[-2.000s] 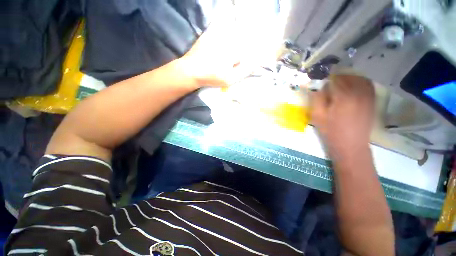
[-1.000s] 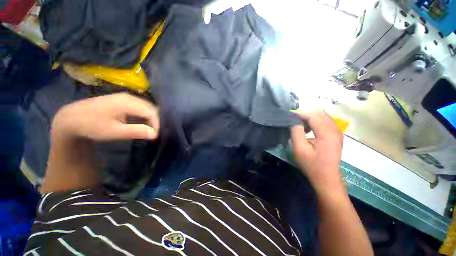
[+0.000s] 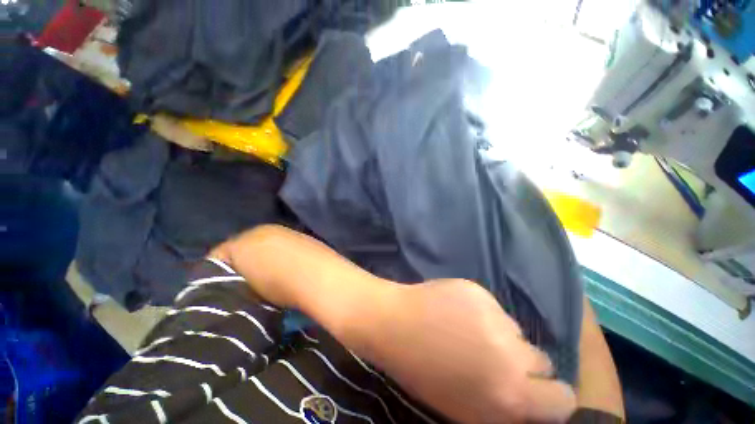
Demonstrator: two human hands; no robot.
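Observation:
A dark grey garment piece point(image 3: 414, 166) hangs from the bright white table over the front edge towards my lap. My left hand point(image 3: 497, 364) reaches across my body, its fingers closed at the lower right end of the cloth. It is slightly blurred. My right hand is hidden behind the cloth and my left hand; only my right forearm point(image 3: 600, 364) shows at the right of the cloth. The sewing machine point(image 3: 662, 99) stands at the upper right, and the cloth is apart from its needle area.
Dark cloth heaps point(image 3: 207, 58) lie at upper left, with yellow plastic point(image 3: 240, 137) beneath. A yellow patch point(image 3: 575, 214) and a slim dark blue tool point(image 3: 680, 186) lie near the machine. The green table edge point(image 3: 654, 331) runs at lower right. Blue plastic point(image 3: 50, 364) is at lower left.
The garment moved off the needle area towards my lap. My left hand crossed from the left to the cloth's lower right end. My right hand went down behind the cloth.

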